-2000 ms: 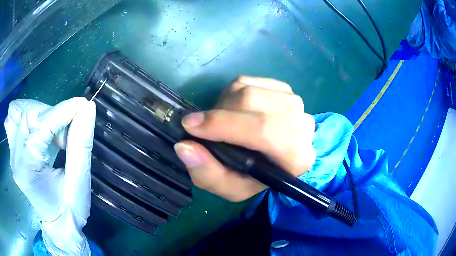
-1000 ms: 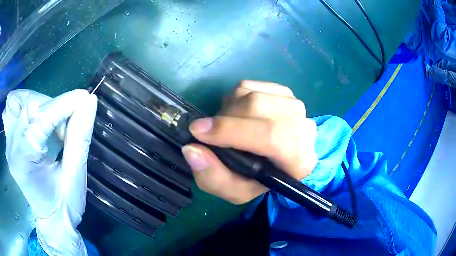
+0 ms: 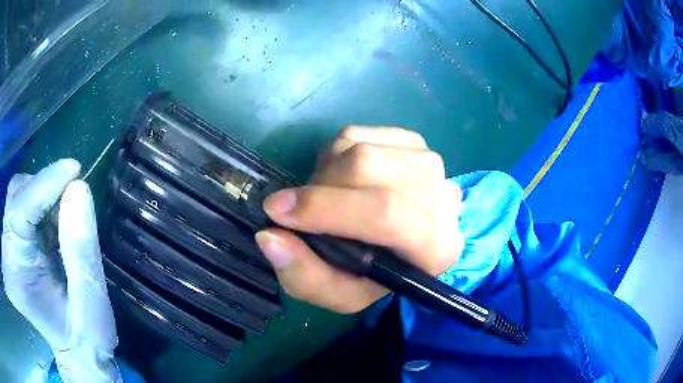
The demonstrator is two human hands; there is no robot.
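Several long glossy black plastic housings point(image 3: 183, 262) lie side by side, slanted, on the green bench. My right hand point(image 3: 367, 217), bare, holds the black soldering iron point(image 3: 434, 288) like a pen over the uppermost housing. The iron's brass-coloured collar point(image 3: 238, 188) shows ahead of my fingers; its tip is too blurred and dark to tell. My left hand point(image 3: 64, 262), in a white glove, pinches a thin strand of solder wire point(image 3: 99, 158) between thumb and forefinger. The wire's end is left of the housings' upper end, apart from them.
A clear curved hood edge point(image 3: 67, 52) crosses the upper left. Black cables point(image 3: 524, 48) run over the green bench point(image 3: 322, 82) at upper right. Another person's blue sleeve point(image 3: 651, 45) is at the upper right edge. Blue floor with a yellow line point(image 3: 565, 142) lies right of the bench.
My left hand has drawn left and down, taking the solder wire away from the housings. The housings and the iron have shifted slightly left and down in view.
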